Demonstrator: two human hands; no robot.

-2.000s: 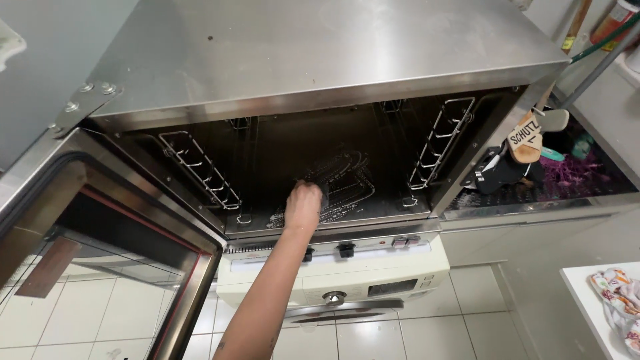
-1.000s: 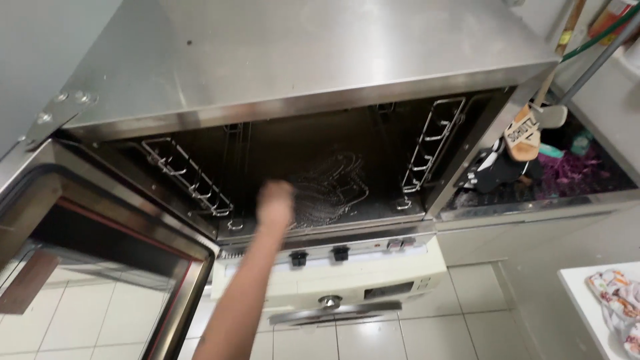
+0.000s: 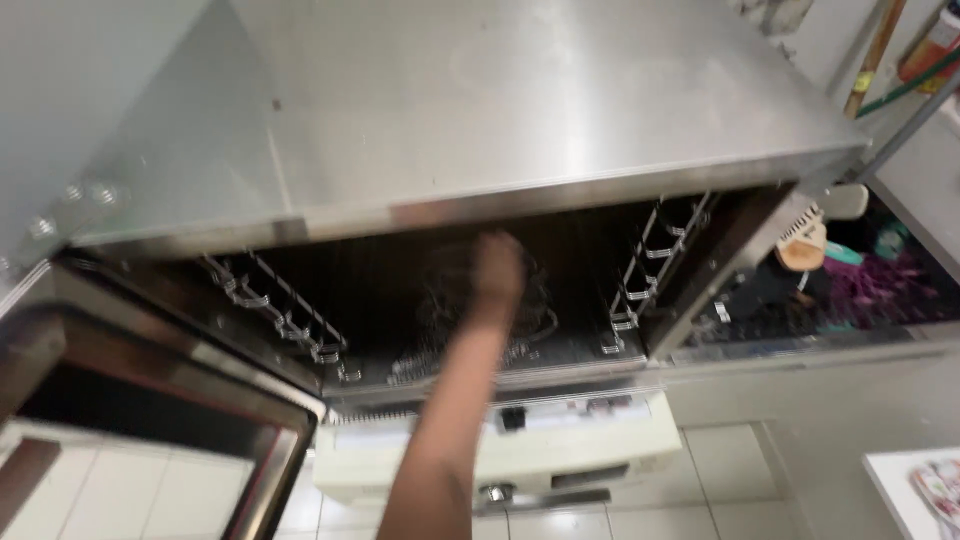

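Observation:
One bare forearm, which comes in from the bottom just left of centre and seems to be my left, reaches into a stainless-steel oven [image 3: 480, 169]. My left hand [image 3: 499, 262] is a blur over the dark oven floor, so its fingers and anything in them cannot be made out. Whitish wet or foamy streaks [image 3: 551, 319] lie on the floor around it. Wire rack supports line the left wall [image 3: 277, 300] and the right wall [image 3: 649, 262] of the cavity. My right hand is out of view.
The glass oven door [image 3: 150, 420] hangs open at left. Below the oven is a white appliance [image 3: 517, 457] with a knob and handle. At right, a dark surface holds a wooden-headed brush [image 3: 801, 251] and purple strands [image 3: 874, 281]. A white tabletop edge [image 3: 885, 480] juts in lower right.
Inside the oven, my left hand has swept left, then back right and deeper. The foamy streaks look more smeared and less distinct than two seconds ago.

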